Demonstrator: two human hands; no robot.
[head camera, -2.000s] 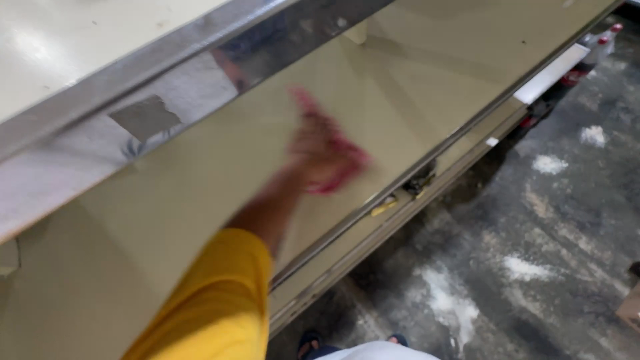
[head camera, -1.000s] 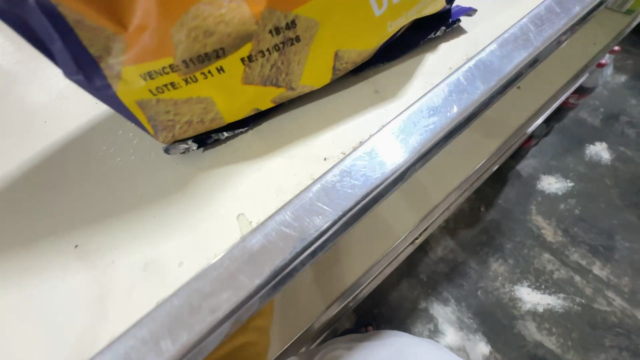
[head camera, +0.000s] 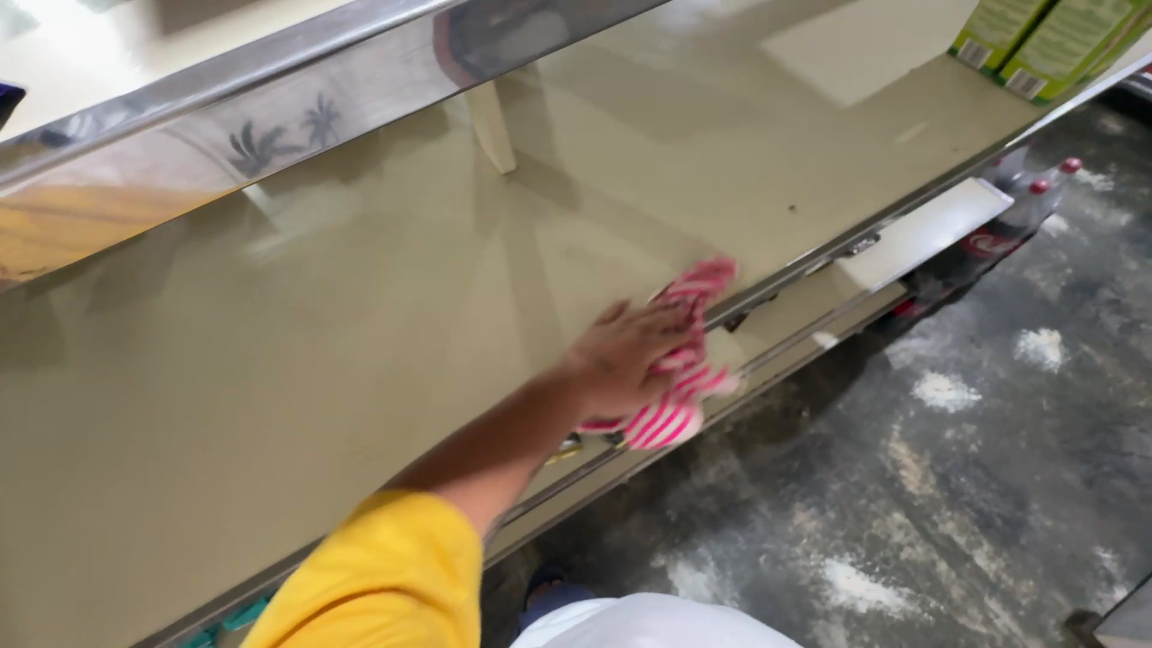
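My left hand (head camera: 625, 360) is palm down on a pink-and-white striped cloth (head camera: 670, 423), its fingers bent over the upper part. The cloth lies bunched across the front edge of a beige shelf (head camera: 360, 342), and its lower end hangs over that edge. A yellow sleeve covers the upper part of this arm. My right hand is out of view.
Above is another shelf with a shiny metal edge (head camera: 297, 63). Green cartons (head camera: 1044, 45) stand at the upper right. Cola bottles (head camera: 1008, 225) are beside a lower shelf at right. A beige bracket (head camera: 492, 126) rises at the back. The floor (head camera: 855, 477) is stained.
The view has moved from the upper shelf, where a snack bag was seen close up, back to the lower one. Compared with two seconds ago, my left hand and the cloth are nearer the front edge.
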